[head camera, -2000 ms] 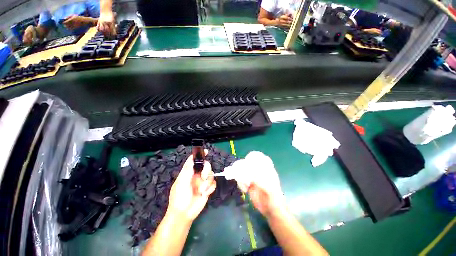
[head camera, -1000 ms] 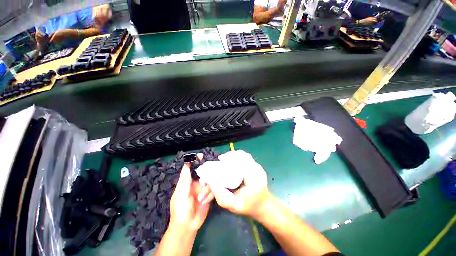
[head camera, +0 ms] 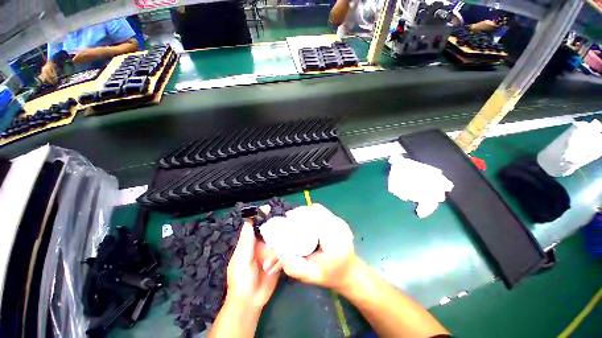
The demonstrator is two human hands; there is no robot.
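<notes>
My left hand (head camera: 252,264) is closed around a small black housing piece (head camera: 249,211), whose end shows above the fingers. My right hand (head camera: 325,254) holds a white squeeze bottle (head camera: 290,234) against the piece; its tip is hidden between the hands. A heap of small dark pads (head camera: 201,257) lies under and left of my left hand. Behind the heap, a long black tray (head camera: 346,158) holds two rows of slanted black parts (head camera: 244,173).
Loose black parts (head camera: 122,277) and plastic-wrapped sheets (head camera: 72,231) are at left. A white cloth (head camera: 419,185), a slanted black tray (head camera: 475,204), a dark lump (head camera: 536,191) and a white container (head camera: 561,155) are at right. People work across the conveyor (head camera: 264,99).
Since the earliest frame, the bottle has tilted over and come up against the black piece, and the right hand has turned with it. Over the last second both hands barely moved.
</notes>
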